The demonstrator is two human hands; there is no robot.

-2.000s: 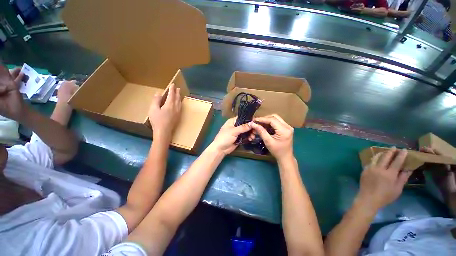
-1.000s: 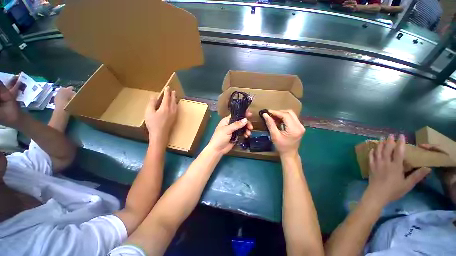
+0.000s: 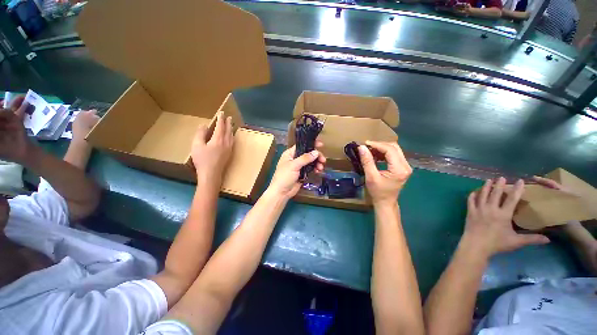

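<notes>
My left hand (image 3: 294,171) holds a coiled black cable (image 3: 307,139) upright above the left part of an open small cardboard box (image 3: 343,134). My right hand (image 3: 386,171) pinches a smaller black cord bundle (image 3: 354,157) at the box's right side. The box's lid stands up behind my hands. A black power adapter (image 3: 340,188) lies in the box between my hands, near its front edge, with some shiny wrap beside it. The box's floor is partly hidden by my hands.
At left, a neighbour's hand (image 3: 213,152) rests between an open large mailer box (image 3: 163,134) and a flat closed box (image 3: 252,160). Printed papers (image 3: 49,118) are at far left. At right, a neighbour's hands hold a small carton (image 3: 556,204). The conveyor belt (image 3: 432,98) runs behind.
My hands have moved apart. My right hand has moved right and now holds a separate small cord bundle, and the adapter has come into view. The right neighbour's carton has been turned.
</notes>
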